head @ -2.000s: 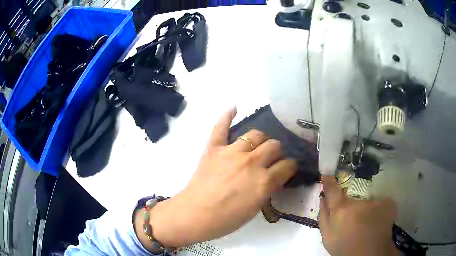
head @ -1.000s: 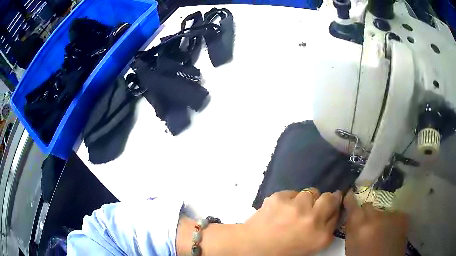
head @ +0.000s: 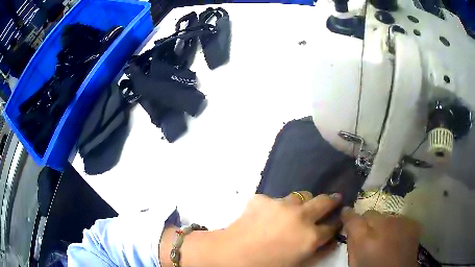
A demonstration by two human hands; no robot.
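Observation:
A black fabric panel [head: 312, 161] with a rounded corner lies flat on the white table, its right side under the sewing machine head [head: 385, 104]. My left hand [head: 284, 227], with a ring and a beaded bracelet, grips the panel's near edge between thumb and fingers. My right hand [head: 383, 237] pinches the same edge close beside it, near the needle area. A small dark part of the strip shows below the fingers; the rest is hidden by my hands. The needle tip is not clearly visible.
A blue bin [head: 78, 112] full of black pieces stands at the left. Black zippered strips [head: 166, 88] and stacked black panels [head: 104, 135] lie beside it. A cream ribbed knob [head: 440, 141] sits on the machine face.
Since two seconds ago, my left hand has moved from on top of the panel to its near edge, beside my right hand. The panel now shows more fully. The view has shifted slightly.

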